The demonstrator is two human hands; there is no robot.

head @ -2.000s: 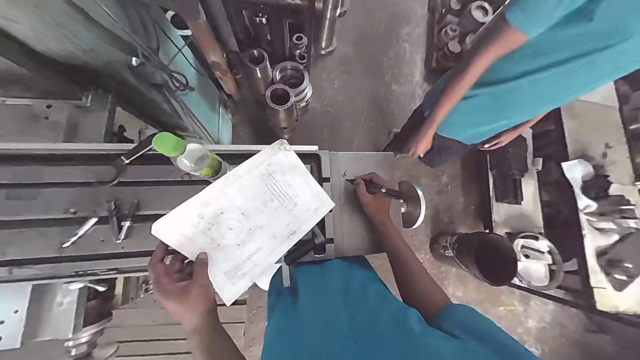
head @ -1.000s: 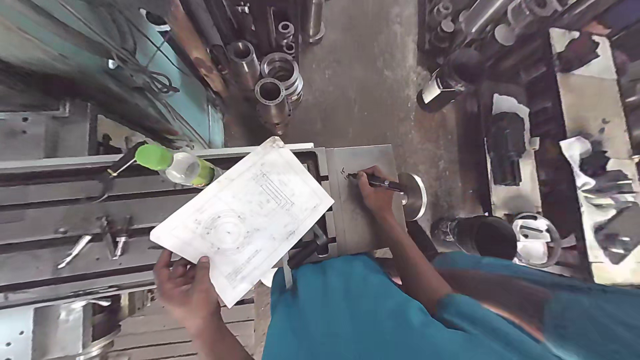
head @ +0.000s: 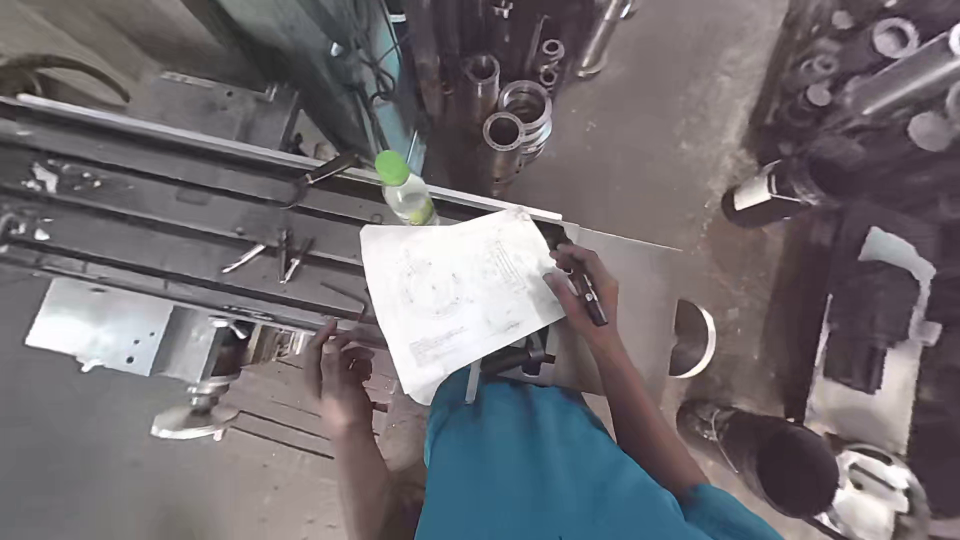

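A paper sheet with a technical drawing [head: 457, 292] lies tilted over the right end of a slotted machine table [head: 187, 202]. My right hand [head: 589, 289] holds a dark marker pen [head: 586, 294] at the sheet's right edge; whether its fingers also grip the paper is unclear. Left of the sheet, my left hand [head: 341, 375] is off the paper with its fingers apart and nothing seen in it. A grey metal plate [head: 634, 300] extends right of the sheet. Behind the sheet stands a clear bottle with a green cap [head: 407, 191].
Hand tools [head: 285, 255] lie in the table's left part. Beyond the table are metal rings and cylinders [head: 517, 127]. To the right are a dark bucket [head: 795, 465], a black container [head: 765, 195] and a bench with a dark block [head: 874, 330].
My left hand has let go of the sheet. My right hand has moved from the marks on the plate to the paper's right edge, still with the pen. The other person is out of view.
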